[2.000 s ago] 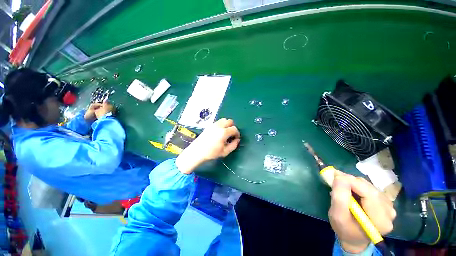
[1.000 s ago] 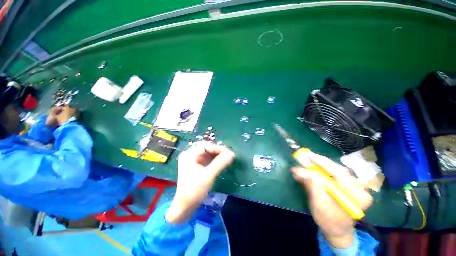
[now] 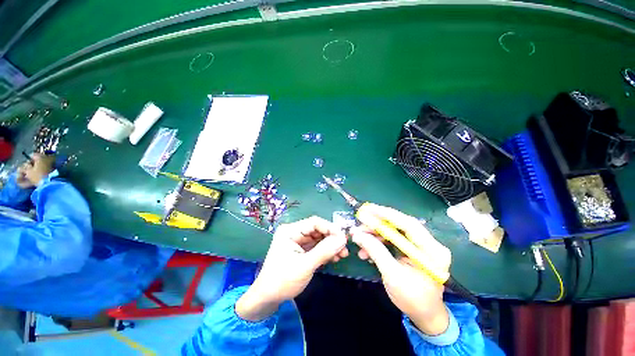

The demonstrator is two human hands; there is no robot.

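Observation:
My right hand (image 3: pixel 407 268) holds the yellow-handled soldering iron (image 3: pixel 400 240), its metal tip pointing up and left near the small bluish-white discs (image 3: pixel 318 163). My left hand (image 3: pixel 299 261) is beside it, fingertips nearly meeting the right thumb and finger at a small thing too hidden to name. A silvery flat cluster (image 3: pixel 342 218) shows just beyond the fingertips. A pile of silvery discs with red and black leads (image 3: pixel 266 200) lies left of the hands. A thin solder wire runs from the yellow-black holder (image 3: pixel 193 206) toward my left hand.
Right: black fan (image 3: pixel 435 163), blue soldering station (image 3: pixel 532 188) with cables, white and tan pad (image 3: pixel 477 221). Left: white sheet (image 3: pixel 233 135) with a round black part (image 3: pixel 231 159), clear bag (image 3: pixel 160 149), white rolls (image 3: pixel 111 125). A person in blue (image 3: pixel 52 229) works at far left.
The view has shifted right. My left hand has moved from near the yellow-black holder and the pile to meet my right hand, which has come inward with the iron. The pile is now uncovered.

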